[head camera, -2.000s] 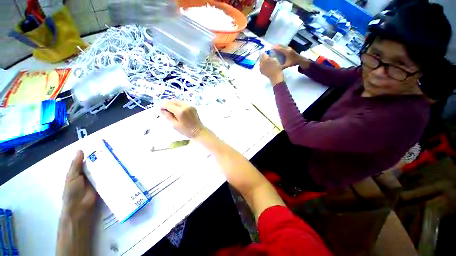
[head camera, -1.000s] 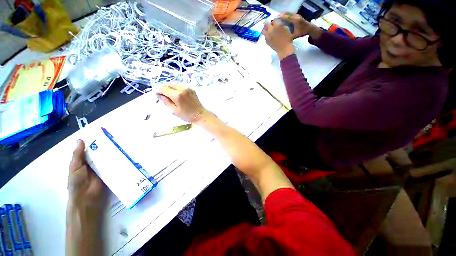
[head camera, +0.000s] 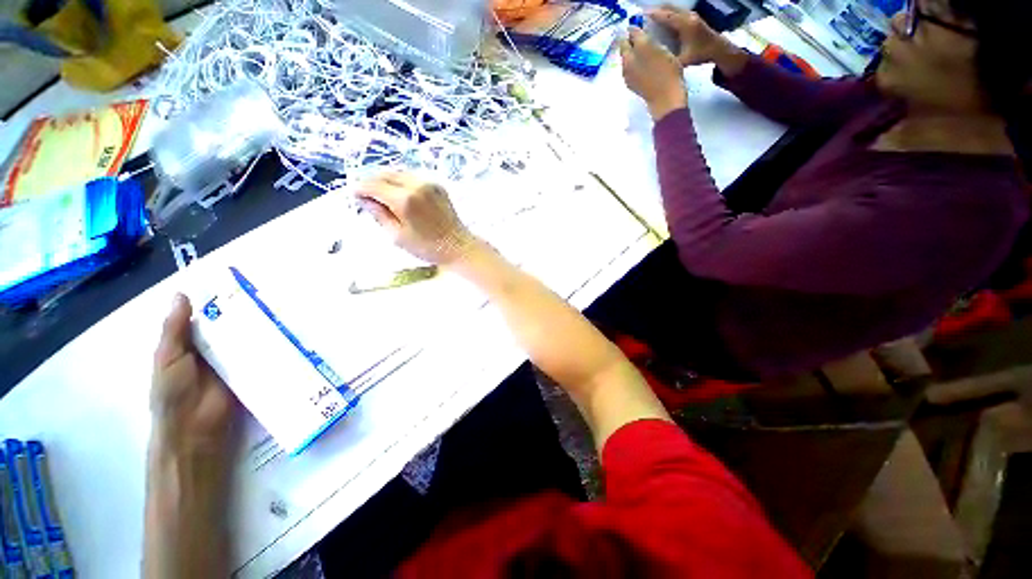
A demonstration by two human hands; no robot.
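Observation:
My left hand (head camera: 195, 390) holds a slim white retail box (head camera: 266, 368) with a blue edge and small blue logo, thumb along its left side, tilted above the white table. My right hand (head camera: 413, 215) is over the table near the cable heap, fingers bent with the tips together; whether a small thing is between them is too small to tell. A yellow-green strip (head camera: 396, 279) lies on the table between my right hand and the box. Several blue-edged boxes (head camera: 32, 509) stand in a row at the lower left edge.
Coiled white cables (head camera: 328, 91) heap at the back, with a clear plastic tray (head camera: 419, 28) on them. Blue-and-white packets (head camera: 74, 243) and orange-yellow printed paper (head camera: 74, 147) are at left. A co-worker in a purple sleeve (head camera: 702, 187) sits at right, hands over the table.
My hands keep nearly the same pose and still hold apart. The view has shifted slightly, and the co-worker's head has turned and sits further toward the upper right.

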